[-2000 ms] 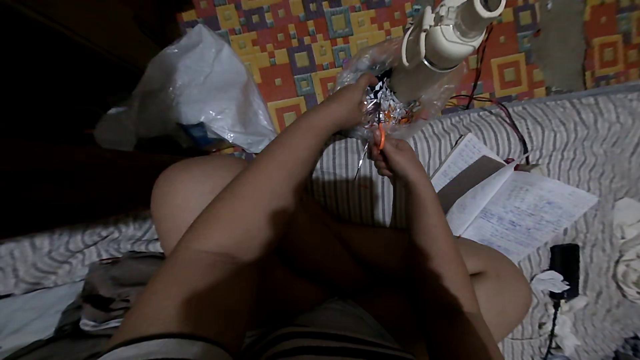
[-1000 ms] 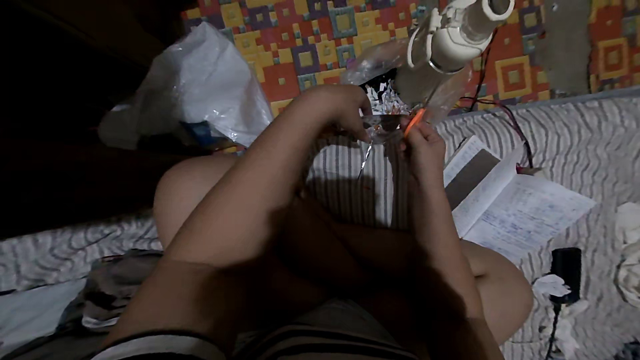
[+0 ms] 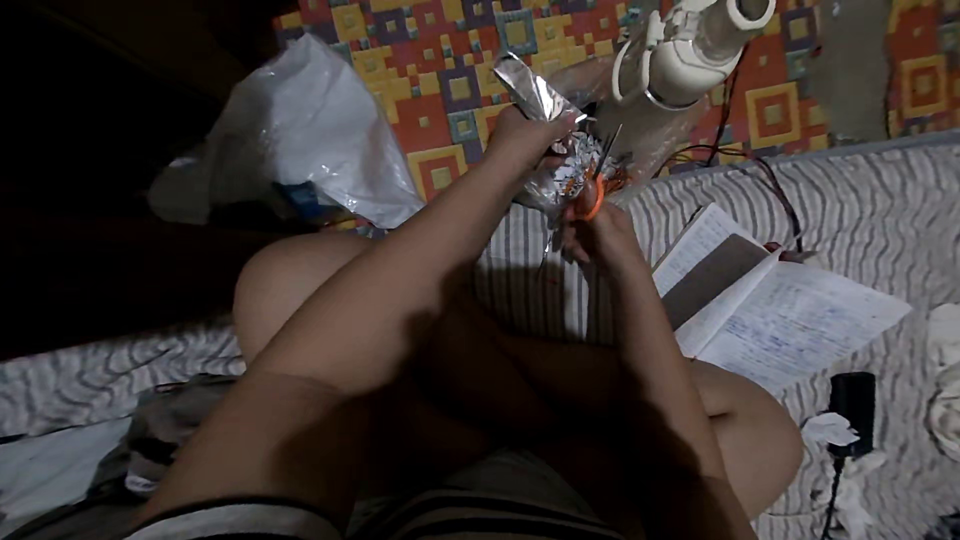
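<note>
My left hand [image 3: 529,139] grips a strip of shiny silver foil [image 3: 536,88] that sticks up past the fingers. Just below and to the right of it, my right hand [image 3: 600,229] holds scissors with orange handles [image 3: 598,199], their dark blades pointing up. Between the hands and beyond them lies a clear plastic bag [image 3: 649,146] with shredded silver and white scraps [image 3: 577,161] and some orange bits in it. A thin shiny strand hangs below the right hand's fingers.
A whitish device with a round opening [image 3: 682,64] stands past the bag. An open notebook with handwriting [image 3: 802,315] lies right on striped cloth, near cables [image 3: 776,187] and a black device [image 3: 853,412]. A white plastic bag [image 3: 315,127] sits left on the patterned floor covering.
My left hand now holds a foil strip standing up, which the earlier frames do not show. The scissors in my right hand have shifted and their blades now point up beside the scraps.
</note>
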